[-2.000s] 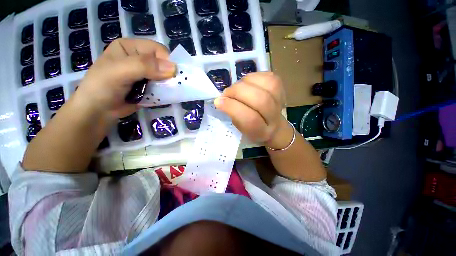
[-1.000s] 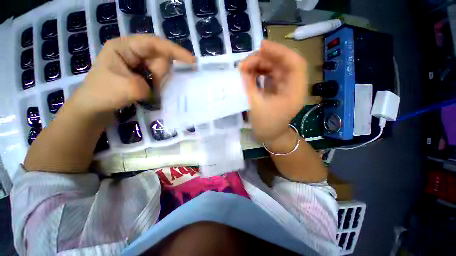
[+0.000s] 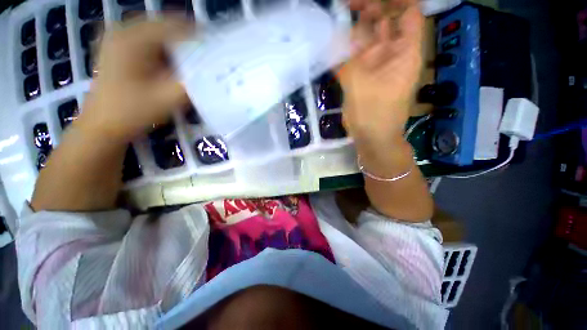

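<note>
A whitish adhesive sheet [image 3: 257,71] with groups of tiny dark dots is stretched between my hands, blurred. My left hand [image 3: 138,74] is closed at the sheet's left edge; blur hides whether the black housing is still in it. My right hand [image 3: 380,71] is at the sheet's right edge with its fingers raised and spread; its hold on the sheet cannot be told. A second translucent piece [image 3: 260,151] lies over the tray's near part. The white tray [image 3: 55,106] holds black glossy housings, such as one near its front edge [image 3: 211,149].
Right of the tray stand a blue box [image 3: 465,77] with black knobs and a gauge, a white power adapter [image 3: 519,119] with cable, and a green surface. A white slotted rack [image 3: 458,274] is low at the right.
The sheet has risen and now covers more of the tray's middle. My right hand has moved up and right and its fingers have spread. The second piece now lies flatter on the tray.
</note>
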